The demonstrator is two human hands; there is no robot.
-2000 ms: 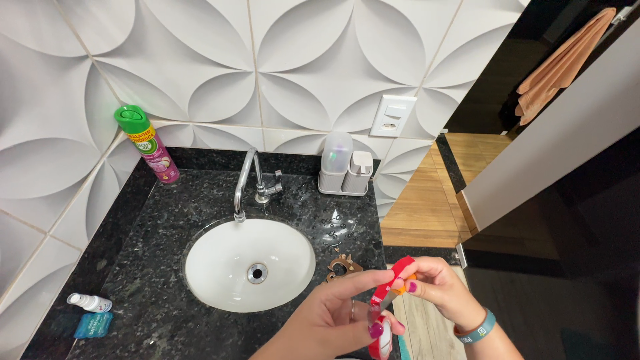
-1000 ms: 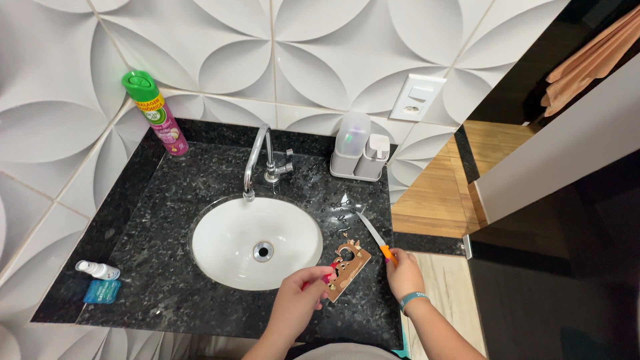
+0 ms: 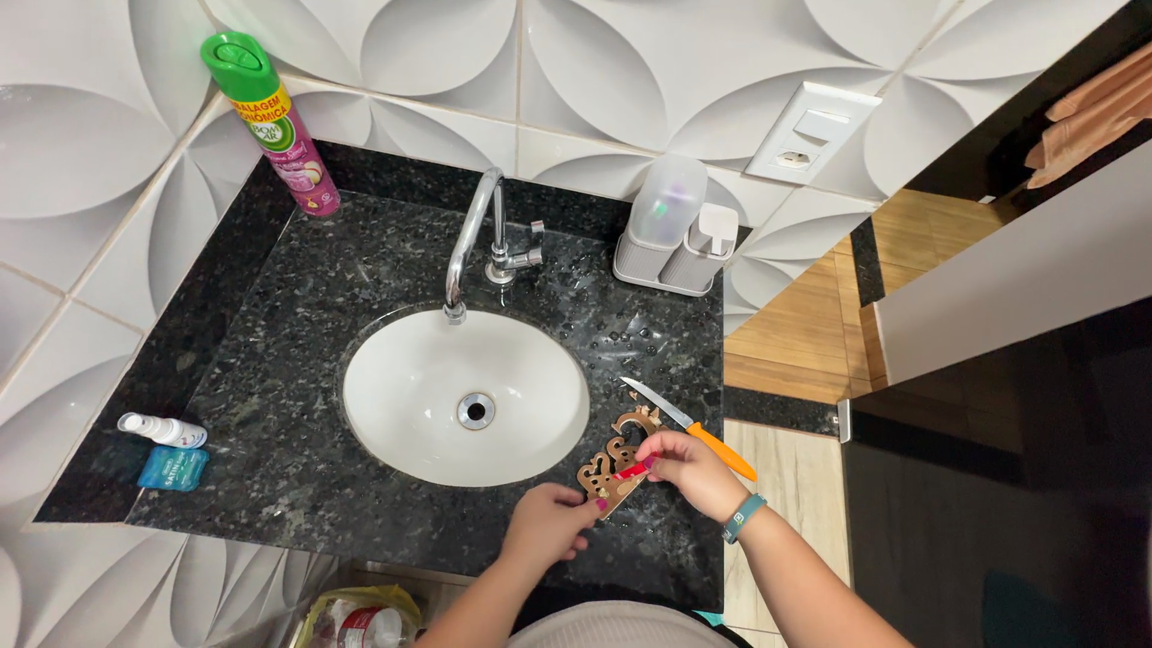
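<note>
A brown cut-out ornamental piece (image 3: 623, 450) lies on the black granite counter (image 3: 288, 378), right of the basin, with small pale crumbs on it. My right hand (image 3: 686, 468) pinches a small red item (image 3: 633, 470) over the piece; what it is I cannot tell. The fingertips of my left hand (image 3: 551, 526) are at the lower edge of the piece, thumb near a pale bit; whether they grip it is unclear. The knife (image 3: 715, 447), with an orange handle, lies just beyond my right hand, its blade pointing to the upper left.
The white oval basin (image 3: 432, 396) and chrome tap (image 3: 472, 243) are left of my hands. A soap dispenser set (image 3: 675, 234) and an air freshener can (image 3: 279, 135) stand by the wall. A white bottle (image 3: 166, 429) and a blue packet (image 3: 174, 469) lie at the far left.
My right hand has let go of the knife, which now lies on the counter, and holds the red item. My left hand, which had the red item one second ago, is now lower by the piece.
</note>
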